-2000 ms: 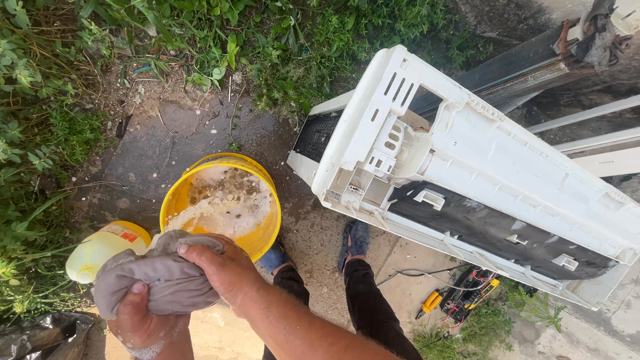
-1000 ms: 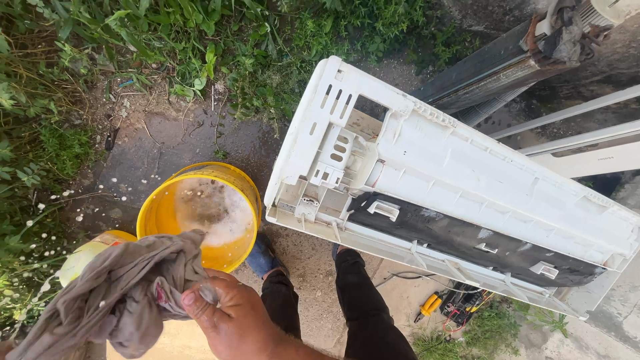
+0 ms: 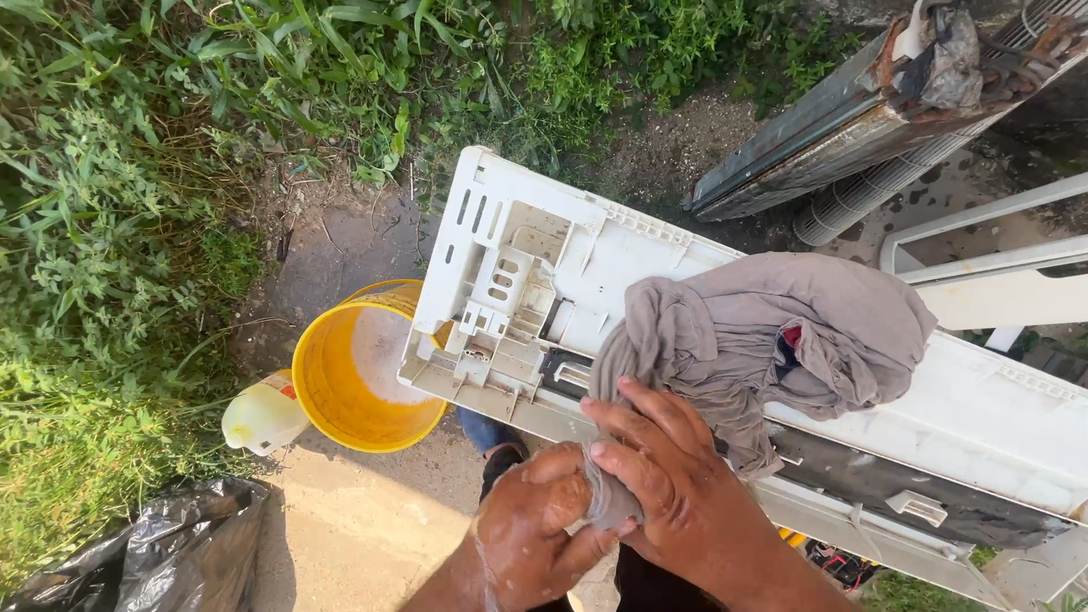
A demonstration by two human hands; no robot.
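A wet grey-brown cloth (image 3: 816, 323) is bunched and twisted, its wide part spread over the white plastic chassis of a split air conditioner's indoor unit (image 3: 952, 399). My left hand (image 3: 540, 518) is closed around the cloth's narrow end, with wet skin and a trace of suds. Beside it, my right hand (image 3: 663, 476) grips the same twisted end with its fingers across the folds. Left of the chassis a yellow bucket (image 3: 319, 374) holds foamy water. A translucent jug (image 3: 265, 414) of pale yellow liquid touches or nearly touches the bucket.
A finned heat-exchanger coil (image 3: 790, 136) and a cylindrical blower wheel (image 3: 858, 195) lean at upper right, near white plastic frames (image 3: 994, 255). Black plastic sheeting (image 3: 195, 535) lies lower left. Weeds (image 3: 110, 212) border the concrete. Yellow-and-black tools (image 3: 837, 561) show partly beneath the chassis.
The cloth has moved right, from beside the bucket to over the chassis. Both hands now hold its twisted end; one second ago only one hand was clearly visible on it.
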